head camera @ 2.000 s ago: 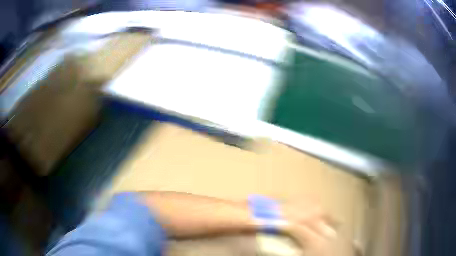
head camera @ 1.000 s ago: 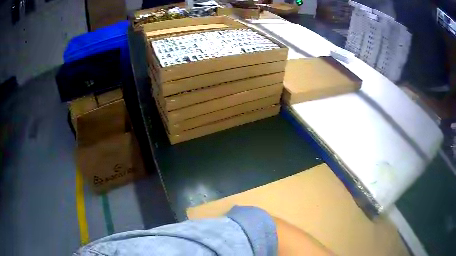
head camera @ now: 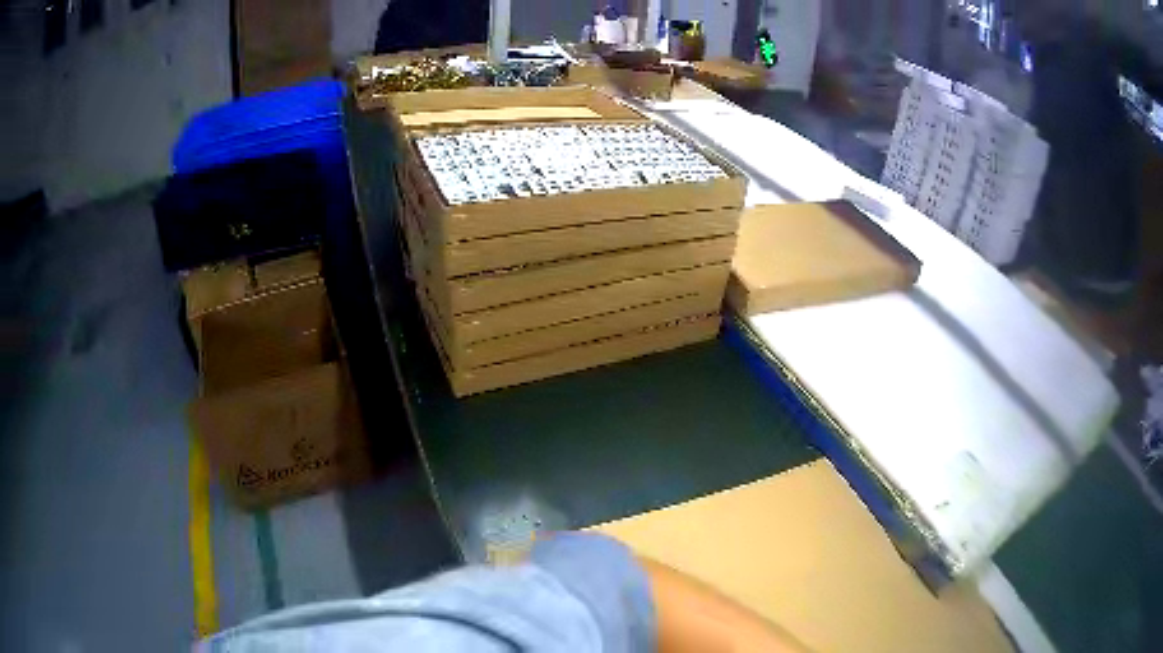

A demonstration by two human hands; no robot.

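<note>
No hand is in the picture. A blue sleeve and a bare forearm, seemingly my left, come in at the bottom and are cut off by the lower edge. Nearest in front lies a tan cardboard sheet (head camera: 797,542) on the dark green bench top. Beyond it stands a stack of brown component trays (head camera: 599,287). The top tray is densely filled with small black-white blocks (head camera: 568,160). What my hands hold, if anything, is hidden below the frame.
A white board (head camera: 950,370) with a blue edge lies right of the stack, bearing a brown box (head camera: 823,249). White stacked crates (head camera: 963,166) stand far right. On the floor at left are an open carton (head camera: 281,434) and blue crates (head camera: 262,134). A dark figure stands at upper right.
Since one second ago the view has shifted slightly, so the tray stack sits a little lower and further right. The sleeve has moved a little left. The earliest frame is blurred; a hand showed there.
</note>
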